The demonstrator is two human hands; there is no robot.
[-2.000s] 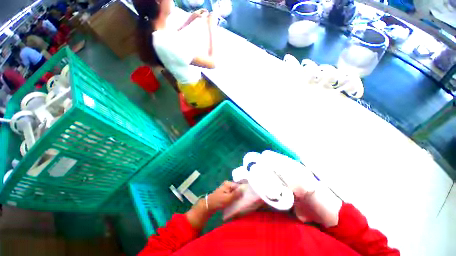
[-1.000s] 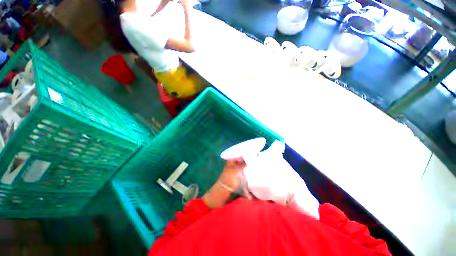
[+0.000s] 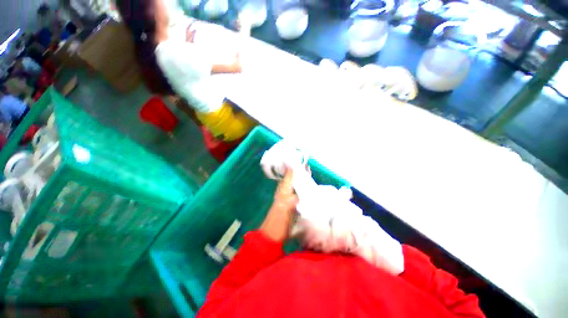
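Observation:
My left hand (image 3: 286, 194) is raised over the near green crate (image 3: 163, 248) and grips a white moulded part (image 3: 281, 159), blurred, with its round end up. A crumpled white to pinkish cloth (image 3: 339, 220) lies against my left hand and spreads across my lap to my right sleeve. My right hand is not distinct; the cloth and the glare hide it. One white stem-and-disc part (image 3: 227, 239) lies in the bottom of the near crate, partly hidden by my left sleeve.
A taller green crate (image 3: 93, 211) full of white parts stands at the left. The white bench (image 3: 436, 168) bears a row of white parts (image 3: 373, 79). Clear-topped jars (image 3: 443, 67) stand on the dark belt. A seated person (image 3: 187, 68) is ahead, with a red bucket (image 3: 159, 113) nearby.
My left hand has moved up and away from my body with the white part. The right hand, visible at first, is now lost in the cloth and glare. The view has shifted.

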